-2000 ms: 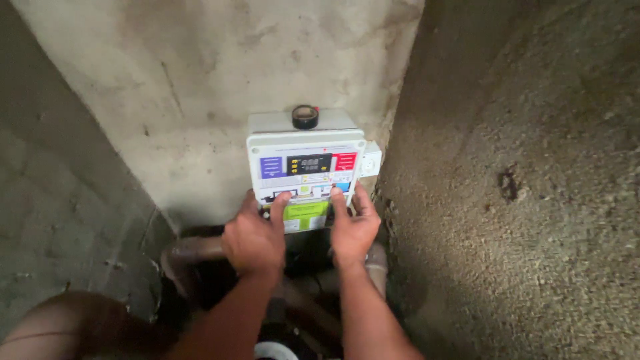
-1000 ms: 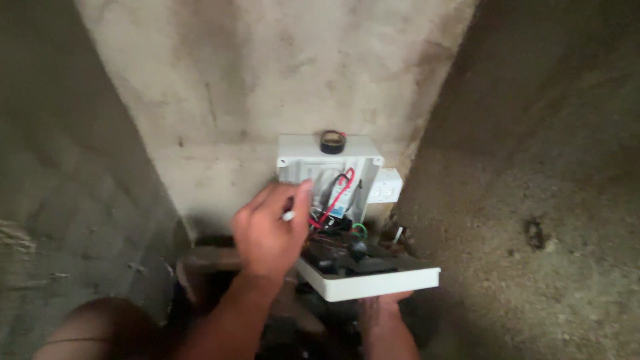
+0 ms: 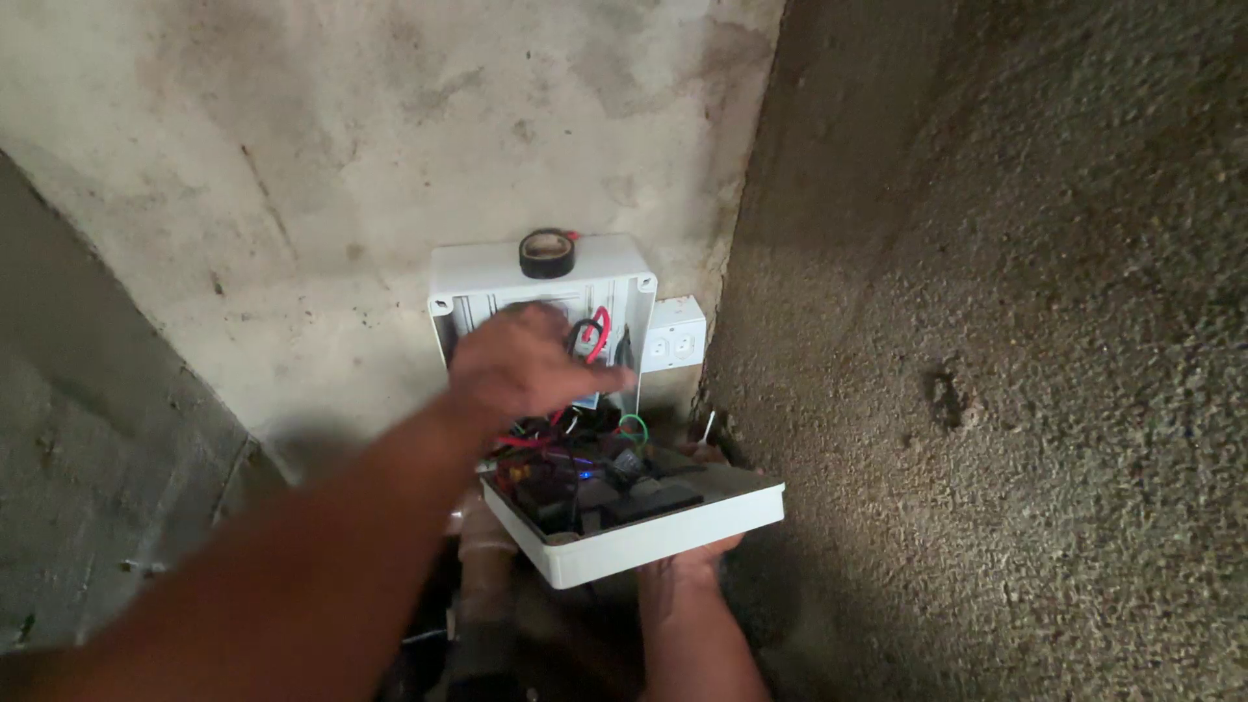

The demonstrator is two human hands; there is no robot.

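A white plastic electrical enclosure (image 3: pixel 541 261) is fixed to the wall, its front off and red and black wires (image 3: pixel 599 336) showing inside. My left hand (image 3: pixel 526 366) reaches into the left part of the box; its fingertips are partly hidden, so what it touches cannot be told. Below, the white front cover (image 3: pixel 673 534) lies tilted with its inside facing up, showing circuit parts, a small blue light and wires running up to the box. My right hand (image 3: pixel 707 551) supports the cover from beneath at its right side. A thin white-tipped rod (image 3: pixel 709 427) sticks up near my right fingers.
A roll of black tape (image 3: pixel 547 254) rests on top of the enclosure. A white double socket outlet (image 3: pixel 675 334) is mounted just right of it. Pipes (image 3: pixel 486 556) run below the cover. Rough concrete walls (image 3: pixel 975 292) close in at both sides.
Two seconds ago the cover was on the box with both hands at its front; now it is tilted down and open. Since one second ago my left hand has moved into the box.
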